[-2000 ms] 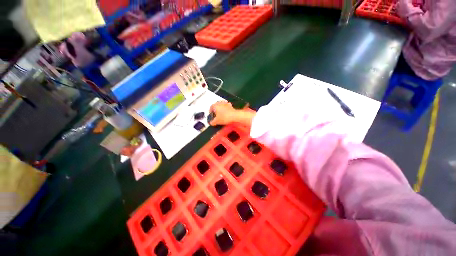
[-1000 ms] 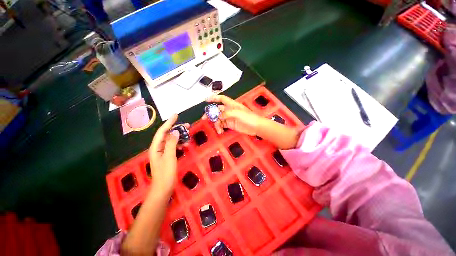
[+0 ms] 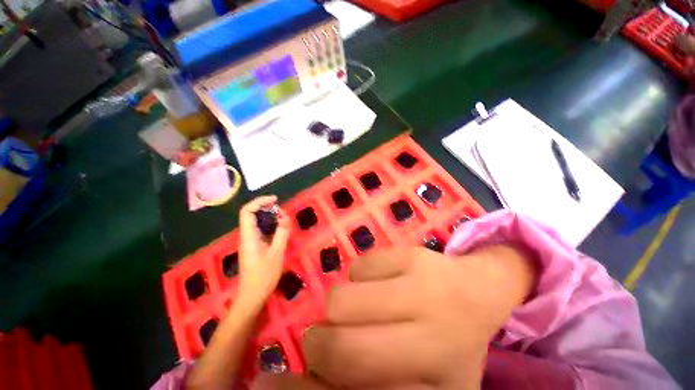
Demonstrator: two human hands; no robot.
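A red-orange compartment tray point(image 3: 305, 259) lies in front of me with small black square watch units in its pockets. My left hand point(image 3: 263, 244) is raised over the tray's left part, its fingers around one black watch unit point(image 3: 267, 222). My right hand point(image 3: 404, 312) is large, close to the camera and over the tray's lower right; its fingers are curled and whether it holds anything is hidden. Two more black units point(image 3: 326, 132) lie on the loose white paper point(image 3: 274, 160) before the tester point(image 3: 259, 84), whose screen is lit.
A clipboard with white sheets point(image 3: 526, 167) and a dark pen point(image 3: 565, 169) lie right of the tray. A yellowish ring point(image 3: 219, 185) on a pink pad and a container point(image 3: 183, 114) stand left of the tester. Red trays and part of a person are at the right edge.
My right hand has moved from above the tray's back edge toward the camera, lower right, and now covers several pockets. My left hand still holds a unit, slightly lower.
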